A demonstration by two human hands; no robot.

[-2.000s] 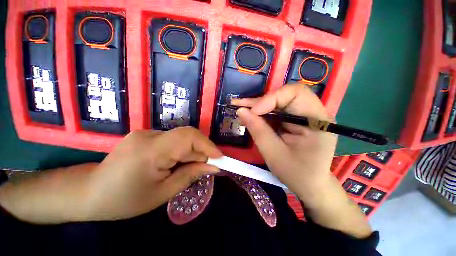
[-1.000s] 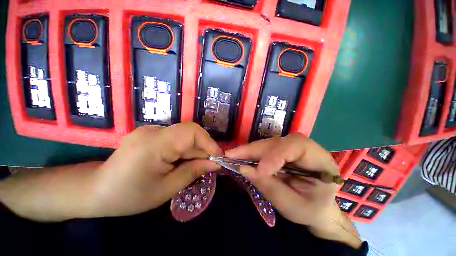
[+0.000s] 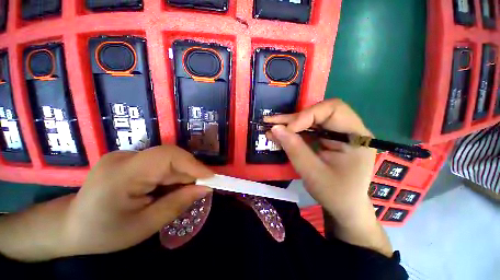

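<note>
My right hand (image 3: 334,156) holds black tweezers (image 3: 384,144) with a gold band. Their tip is at the silver card slot area of the rightmost phone body (image 3: 274,98) in the front row; my fingers partly hide it. My left hand (image 3: 137,197) pinches the left end of a plain white strip (image 3: 252,188), held below the tray's front edge. The phone body to the left (image 3: 202,104) lies back side up, with an orange ring and silver slots. Any small label at the tweezer tip is too small to tell.
The red foam tray (image 3: 241,71) holds several phone bodies in two rows. It lies on a green mat (image 3: 378,65). Another red tray (image 3: 438,71) stands at the right, with more small phones in red trays (image 3: 397,188) below. A striped sleeve or garment (image 3: 477,158) shows at the right edge.
My right hand and tweezers have moved from the white strip up to the rightmost phone body. My left hand still holds the strip. The view has shifted, so the tray appears further left.
</note>
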